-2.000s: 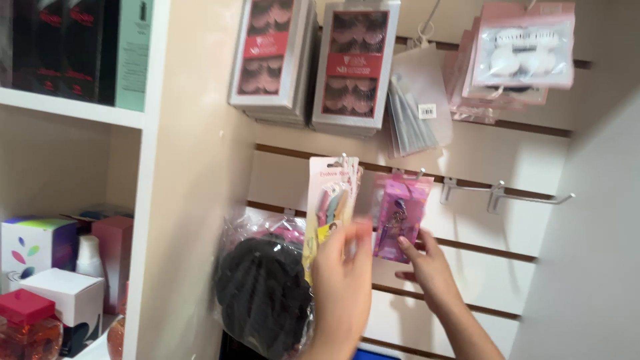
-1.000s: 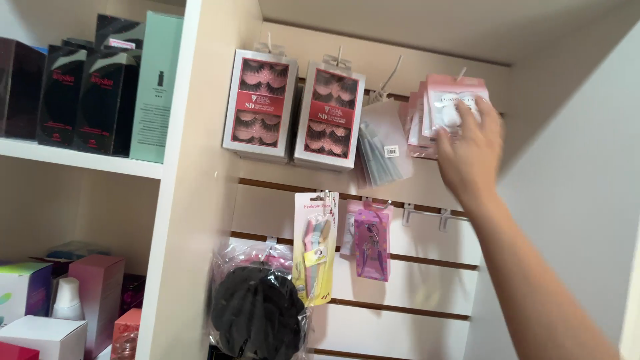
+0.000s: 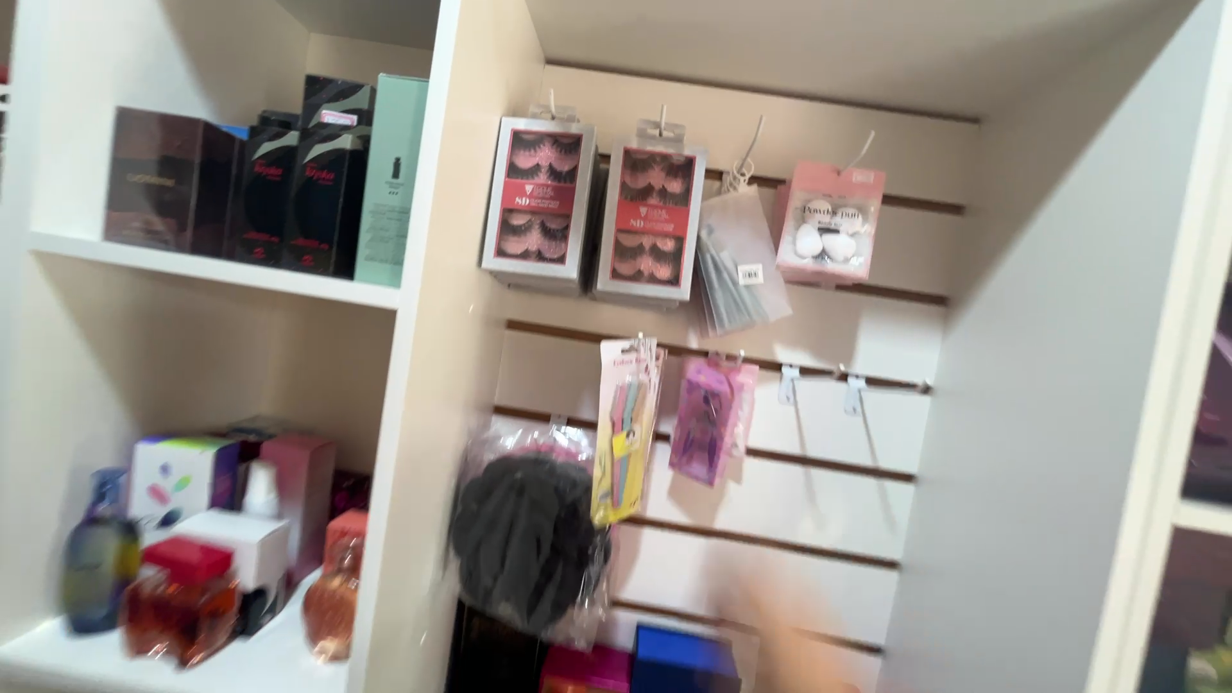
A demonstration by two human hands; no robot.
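Note:
My right hand [image 3: 784, 616], badly blurred, is low in the view in front of the slatted wall; its fingers cannot be made out. My left hand is out of view. Above the hand hangs a purple pack with an eyelash curler [image 3: 707, 421], beside a yellow and white card of pastel tools [image 3: 621, 433]. Higher up, a pink powder puff pack [image 3: 830, 226] hangs on its hook, next to clear plastic sleeves [image 3: 736, 265] and two stacks of false eyelash boxes [image 3: 539, 197] [image 3: 650, 221]. A bagged black item [image 3: 527, 541] hangs at lower left.
Two bare metal hooks [image 3: 791, 385] [image 3: 855, 395] project right of the curler pack. A white upright panel [image 3: 409, 385] divides the slatted wall from shelves with dark boxes [image 3: 332, 188] and perfume bottles [image 3: 181, 602]. A blue box [image 3: 683, 659] stands below; another side panel [image 3: 1039, 385] borders the right.
My right hand has moved down from the powder puff packs, where it was one second ago. My left hand, seen near the card of tools two seconds ago, is out of view.

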